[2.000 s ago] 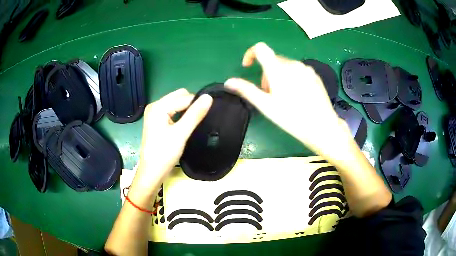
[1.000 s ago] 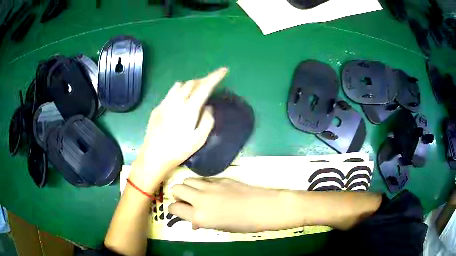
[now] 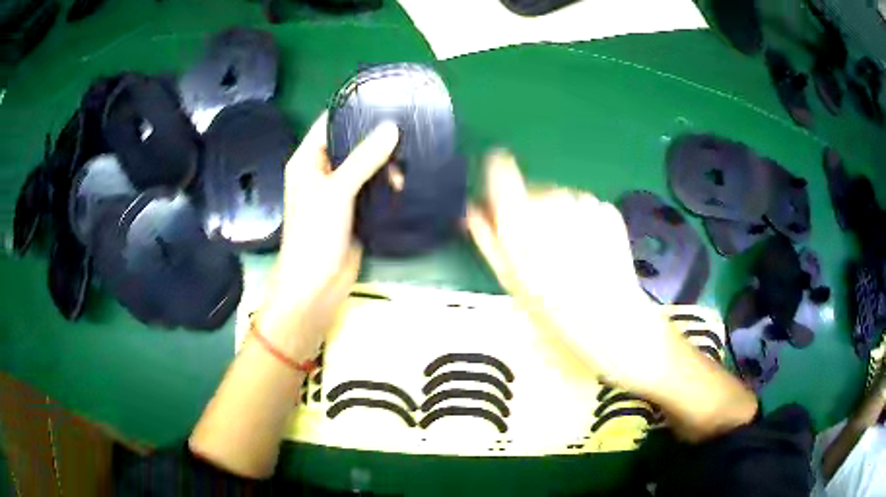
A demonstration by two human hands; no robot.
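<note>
My left hand (image 3: 325, 209) holds a black oval plate (image 3: 413, 209) upright in front of me, with the thumb on its face. The plate's upper part shines grey and its lower part is dark and blurred. My right hand (image 3: 573, 257) is just right of the plate, blurred, with fingers apart and nothing visible in it. Below both hands lies the cream backing sheet (image 3: 389, 359) with curved black strips (image 3: 468, 379) in the middle and at the right end. My right forearm hides part of the sheet.
A plate pile (image 3: 160, 257) lies at left, with another oval plate (image 3: 243, 180) at its right side. Plates with raised clips (image 3: 719, 180) lie at right. A white paper (image 3: 563, 29) with a dark part is at the far side. Another person's arm (image 3: 860, 427) shows at the right edge.
The plate under my left hand has joined the left pile. A clip plate has gone from the right group, and my left hand now holds a plate. My right hand has left the sheet.
</note>
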